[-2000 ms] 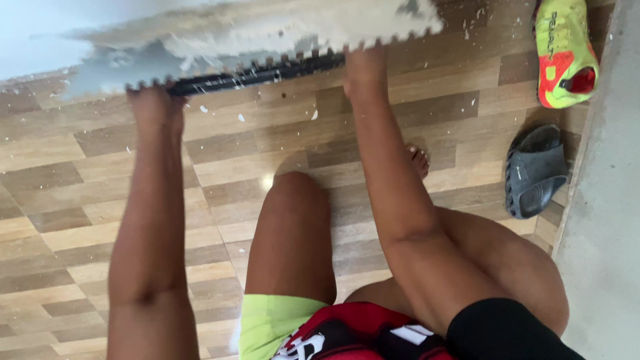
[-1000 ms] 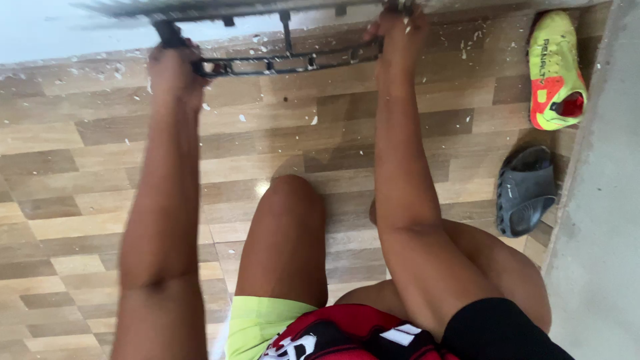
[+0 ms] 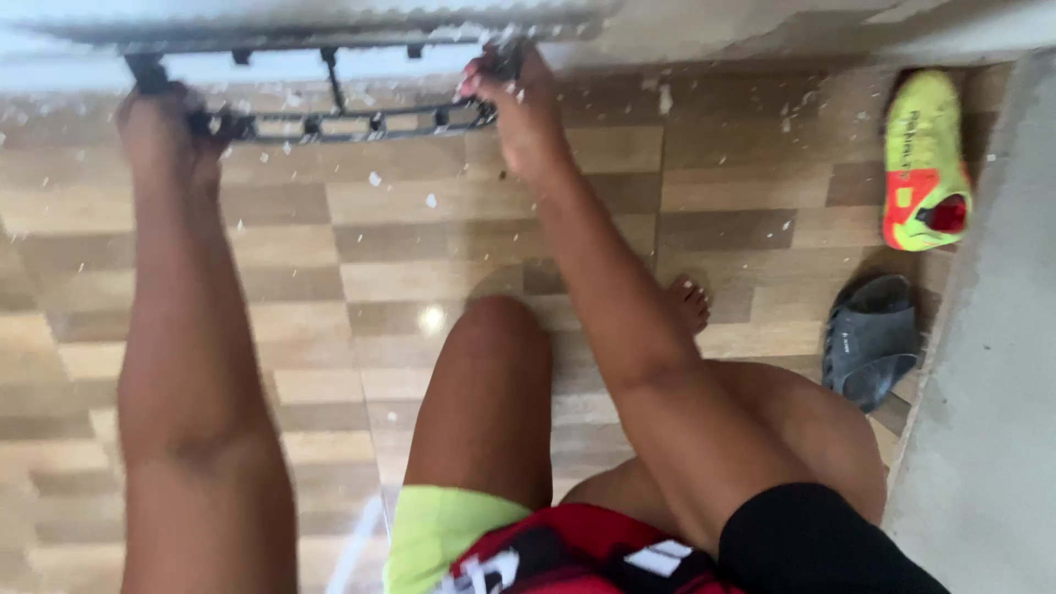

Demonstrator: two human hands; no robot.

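Both my hands hold a dark, ladder-like frame (image 3: 334, 78), whose long notched edge lies along the wall at the top of the head view; its material and exact kind are unclear. My left hand (image 3: 169, 128) is closed around its left end. My right hand (image 3: 516, 95) grips its right end, with some fingers showing at the top. A slightly curved lower bar with small cross-pieces spans between the hands. The edge at the wall is blurred, and my palms are hidden.
White flecks are scattered over the wood-patterned floor (image 3: 429, 272). A yellow and orange sports shoe (image 3: 924, 165) and a dark grey slide sandal (image 3: 874, 342) lie at the right beside a grey ledge or wall (image 3: 982, 346). My bare foot (image 3: 689, 305) rests on the floor.
Two seconds ago the frame's toothed edge showed below a smeared patch; now its open, ladder-like side faces me. Both hands have kept hold of it.
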